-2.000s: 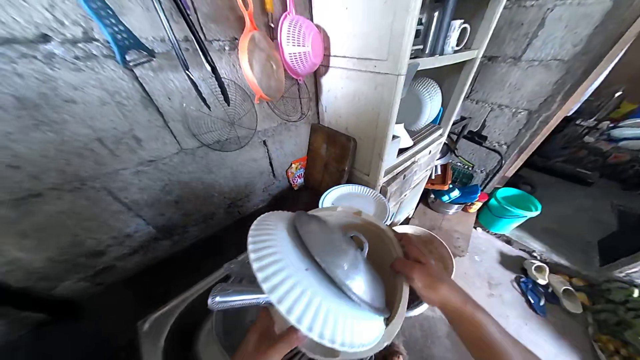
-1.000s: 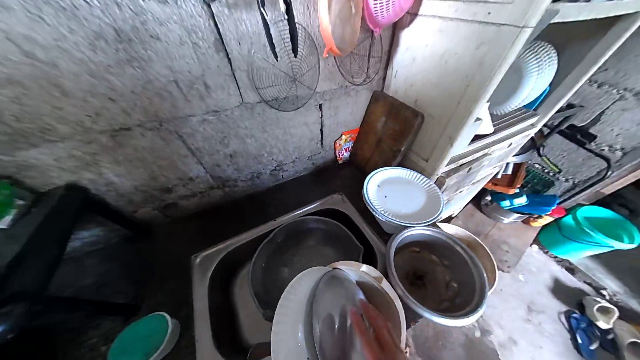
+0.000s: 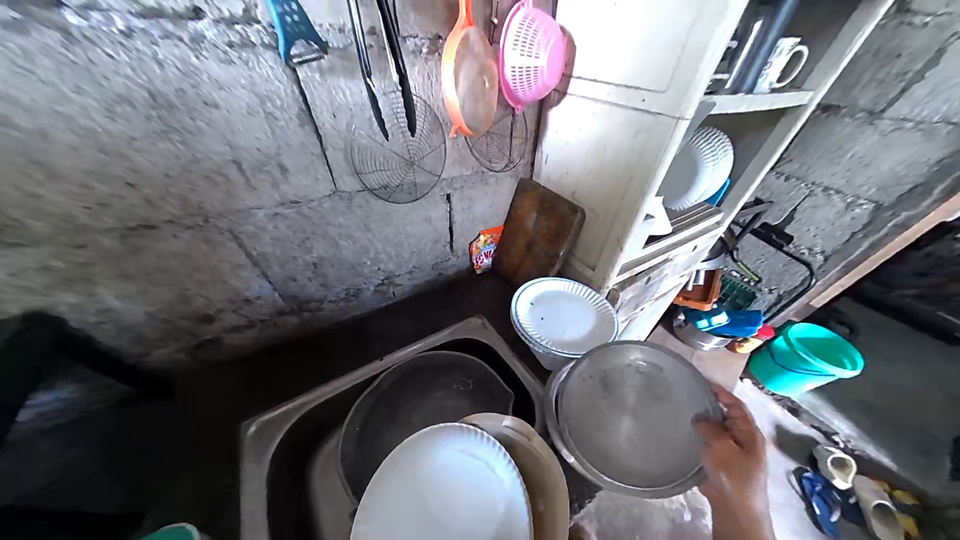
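Observation:
My right hand [image 3: 731,442] grips the right edge of a round metal lid [image 3: 636,416], which lies over a metal pot [image 3: 553,420] right of the sink. My left hand cannot be seen. A white plate with a fluted rim [image 3: 446,487] leans in a cream basin [image 3: 546,465] at the bottom middle, over the sink's edge. Behind them a dark wide pan [image 3: 420,405] rests in the metal sink [image 3: 259,442]. White fluted plates [image 3: 566,316] are stacked on a container behind the pot.
A wooden cutting board [image 3: 536,232] leans on the block wall beside a white cabinet [image 3: 615,142]. Strainers [image 3: 471,79], a pink colander [image 3: 531,56] and tongs [image 3: 397,67] hang above. A green bucket [image 3: 806,358] and footwear [image 3: 836,469] are at the right.
The metal lid, on the white plate two seconds ago, is now over the pot at the right, held by my right hand. My left hand has gone out of view.

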